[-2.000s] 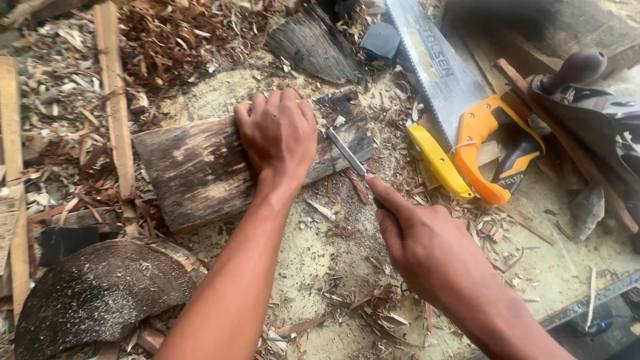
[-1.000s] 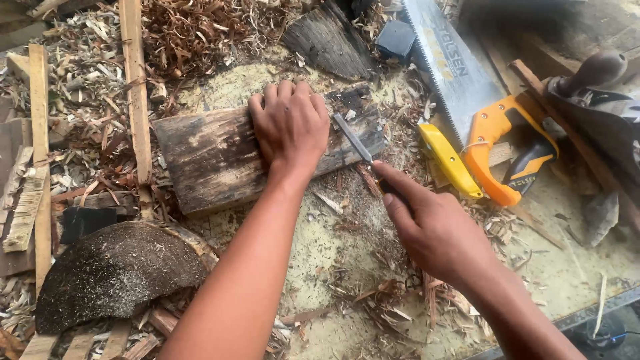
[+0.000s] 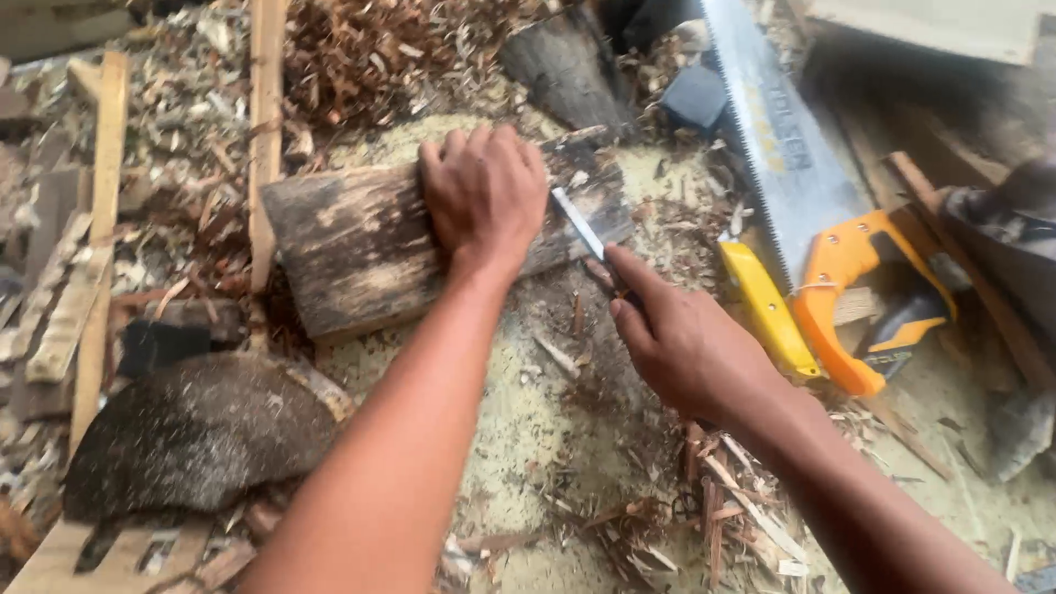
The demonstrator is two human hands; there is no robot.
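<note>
My left hand (image 3: pixel 485 194) presses down on a weathered wooden block (image 3: pixel 355 239) with its fingers curled at the block's far edge. In my right hand (image 3: pixel 689 338) is a narrow metal blade, perhaps a chisel (image 3: pixel 577 223), its handle mostly hidden by the fingers. The blade's tip lies over the right part of the block, just right of my left hand. Right of my right hand lie a yellow utility knife (image 3: pixel 767 305) and a Tolsen handsaw (image 3: pixel 775 140) with an orange and black handle.
A dark half-round wood slab (image 3: pixel 206 437) lies at the lower left. Long wooden strips (image 3: pixel 266 107) stand left of the block. Beyond it are a dark wood piece (image 3: pixel 565 66) and a small dark block (image 3: pixel 695 95). A blurred hand plane (image 3: pixel 1006 223) is at the right edge. Shavings cover much of the surface.
The view has shifted slightly. Both hands keep nearly the same places at the wooden block, with the blade still in my right hand.
</note>
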